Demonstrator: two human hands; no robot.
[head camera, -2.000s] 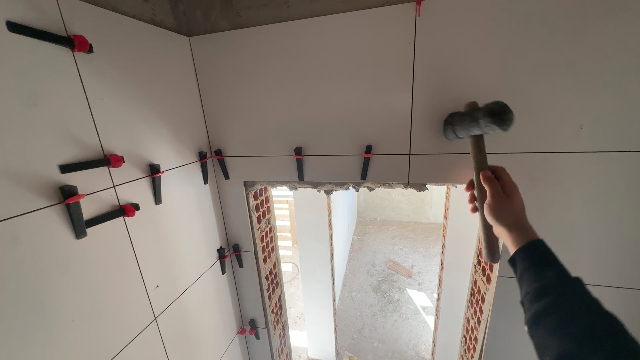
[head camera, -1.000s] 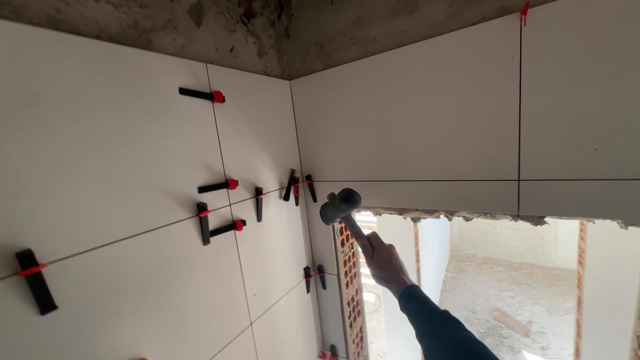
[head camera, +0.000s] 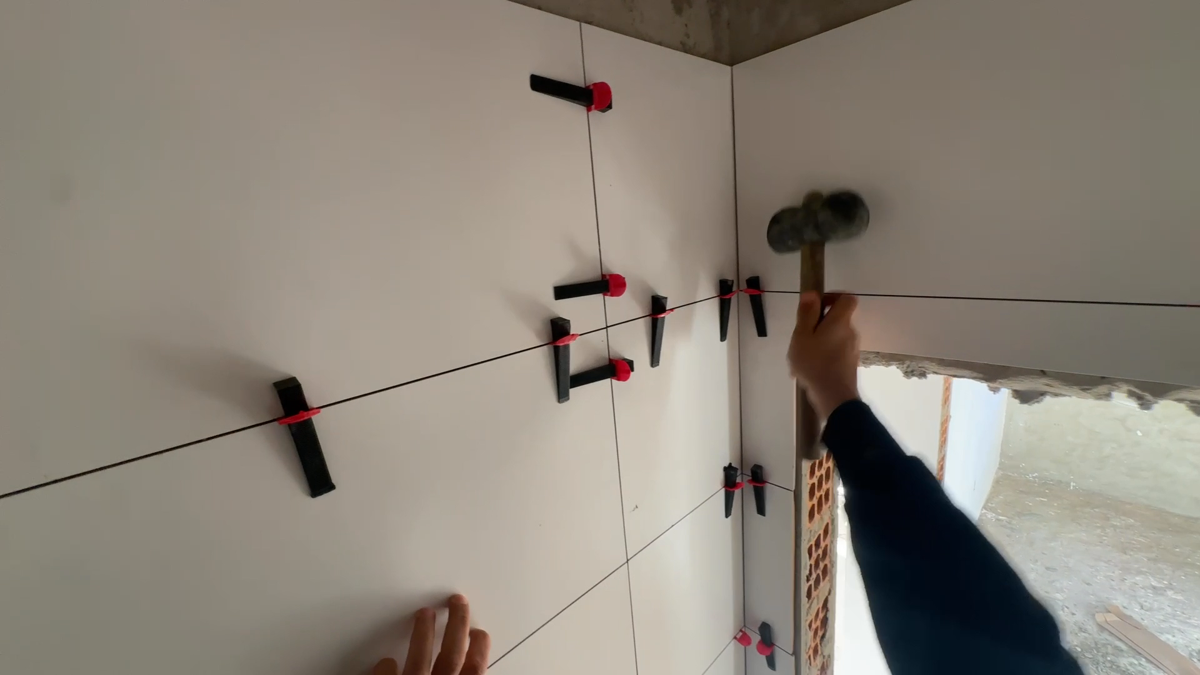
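Observation:
My right hand (head camera: 825, 352) is closed round the wooden handle of a rubber mallet (head camera: 817, 221), its dark head raised in front of the right wall just beside the corner. At the bottom of the view the fingertips of my left hand (head camera: 441, 642) rest against the white tiled wall (head camera: 422, 525), and the rest of that hand is out of frame. Black tile-levelling wedges sit in red clips along the joints: one wedge (head camera: 305, 436) on the left, another near the top (head camera: 572, 91), several round the joint crossing, and a pair at the corner (head camera: 756, 305).
A rough-edged opening (head camera: 1031, 384) lies right of the corner, with hollow red brick (head camera: 818, 562) exposed at its side. Through it a dusty floor (head camera: 1078, 534) and a plank-like piece (head camera: 1148, 642) show. Bare rough masonry (head camera: 694, 28) runs above the tiles.
Three wedges along the upper joint of the right wall, seen two seconds ago, are down to one by the corner. My left fingertips have come into view. The view has swung left.

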